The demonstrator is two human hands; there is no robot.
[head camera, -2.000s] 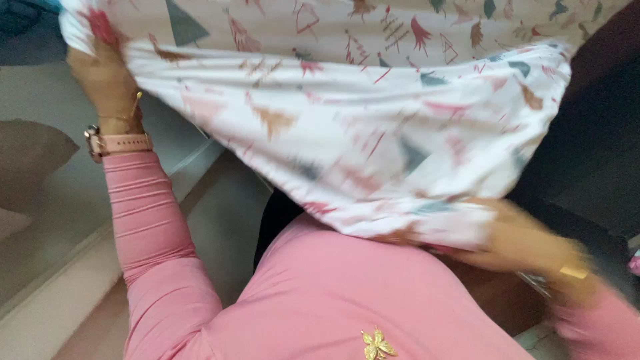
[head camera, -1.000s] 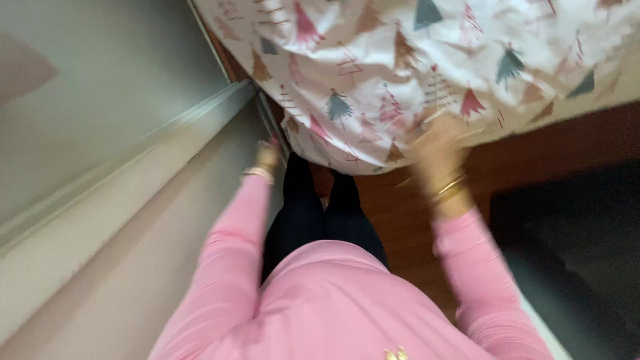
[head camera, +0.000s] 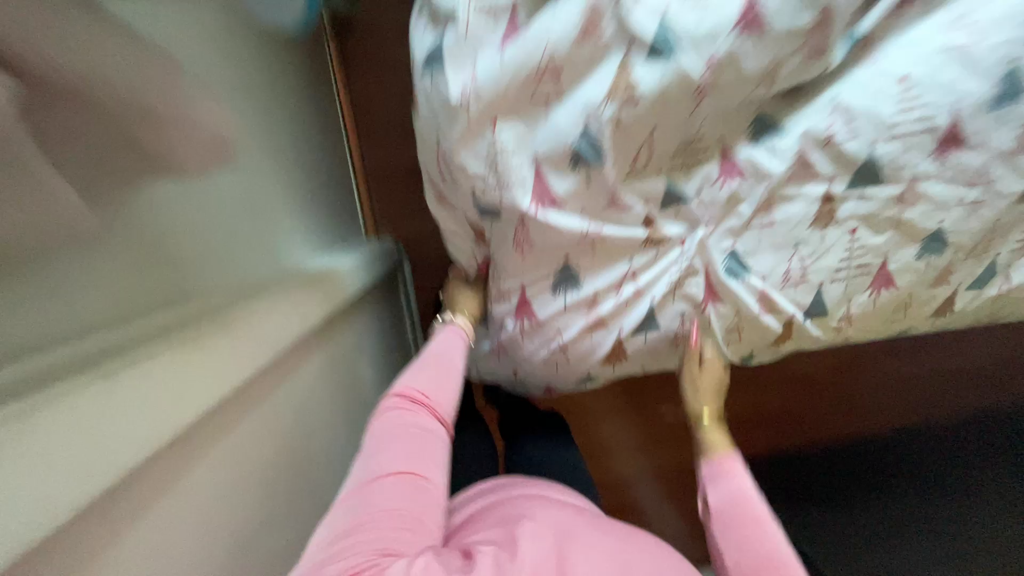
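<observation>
A white fabric sheet point(head camera: 608, 216) printed with pink, grey and brown trees covers the corner of what looks like a mattress, with folds fanning out from its front side. My left hand point(head camera: 466, 294) is at the left side of that corner, its fingertips partly hidden by the fabric. At the front edge, my right hand point(head camera: 704, 372) touches the cloth with its fingers pointing away from me. Whether either hand grips the fabric is not clear.
Along the left runs a pale ledge point(head camera: 200, 328) below a blurred glossy panel. A dark wooden bed frame point(head camera: 864, 392) borders the sheet at the front and left. Something black lies at the lower right.
Two seconds ago both hands held the sheet raised; now it lies over the corner. Since one second ago, my left hand has reached forward to its left side. The view has shifted.
</observation>
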